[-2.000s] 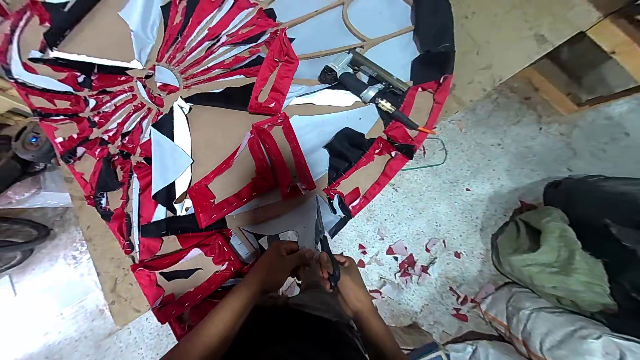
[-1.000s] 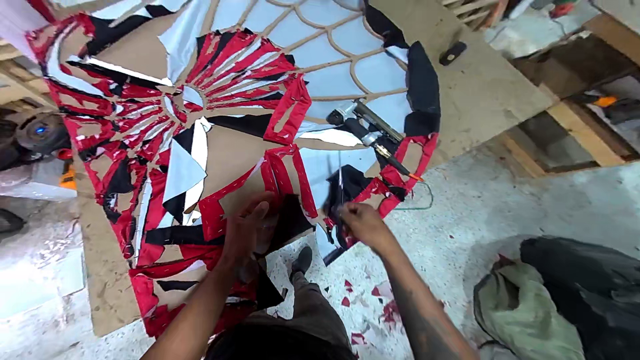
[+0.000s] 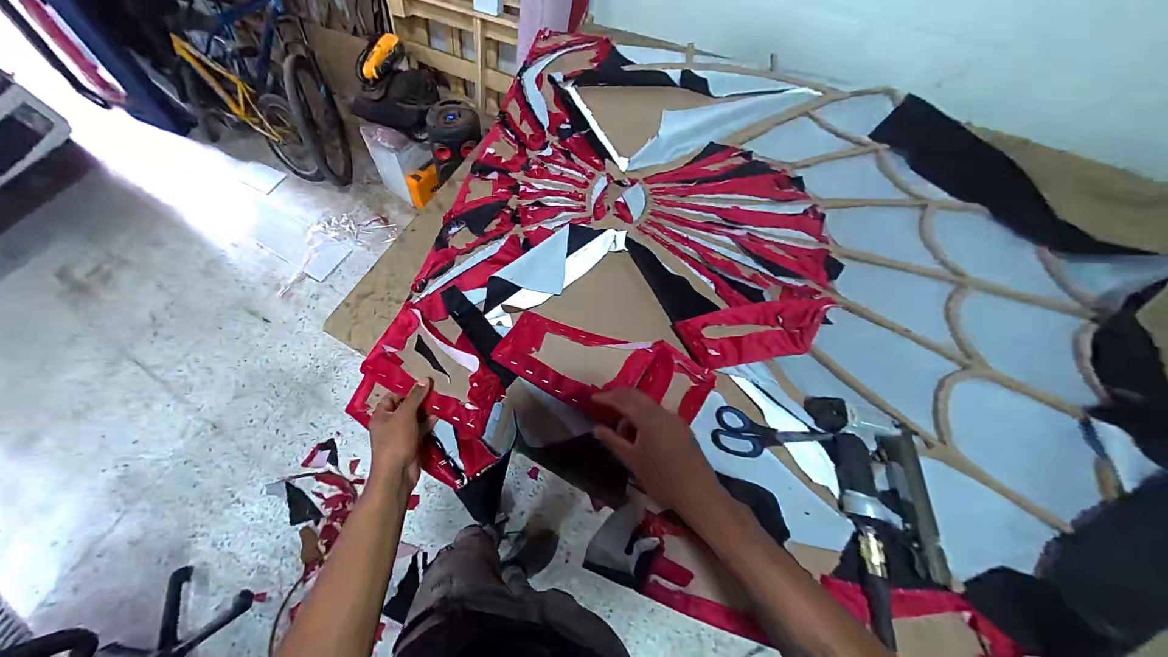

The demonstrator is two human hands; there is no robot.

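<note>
A large cut panel of brown board bears red fabric strips (image 3: 757, 333), black pieces and pale sheets. At its lower left edge my left hand (image 3: 399, 429) has its thumb on top of a red-edged corner, gripping it. Over the panel's near edge, my right hand (image 3: 639, 433) has its fingers curled beside a stapled red strip; whether they hold the dark cloth below cannot be told. Scissors with dark blue handles (image 3: 744, 432) lie on the panel right of my right hand. Beside them lies a pneumatic staple gun (image 3: 912, 502) with its hose fitting (image 3: 871, 547).
Red and black fabric scraps (image 3: 333, 497) lie on the concrete floor at the left. Bicycles (image 3: 246, 91), a black and yellow bag (image 3: 397, 91) and a wooden pallet (image 3: 447, 55) stand behind. A pale wall (image 3: 912, 55) runs along the far right.
The view has swung left. The scissors, in my right hand two seconds ago, now lie on the panel. My left hand is now on the panel's lower left corner.
</note>
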